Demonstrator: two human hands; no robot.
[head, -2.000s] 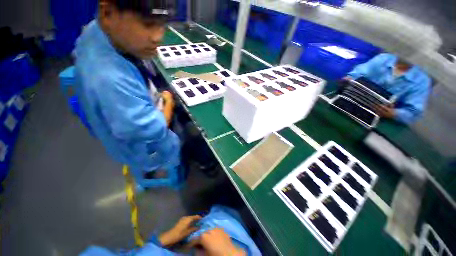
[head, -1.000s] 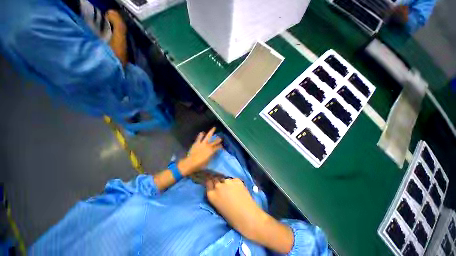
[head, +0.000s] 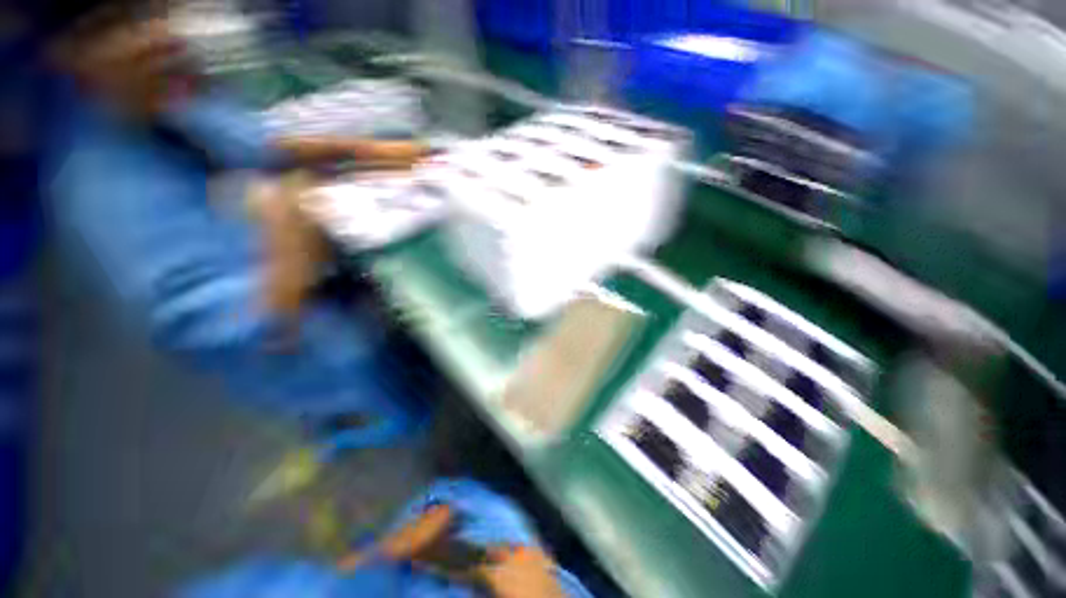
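The view is strongly blurred. My left hand and my right hand are low in the picture, over my blue smock and off the bench. Blur hides their fingers and whether they hold anything. The white parts tray lies on the green mat to the right of my hands, with black-faced parts in two columns. A grey-brown sheet with a pale border lies left of the tray, apart from it.
A tall white tray stack stands beyond the sheet. A worker at the left reaches over further trays. Another person is across the bench beside dark panels. A pale strip and another tray edge are at the right.
Since one second ago the view has tilted up, so my hands and the tray sit lower in the picture. The worker at the left now has an arm stretched towards the tray stack.
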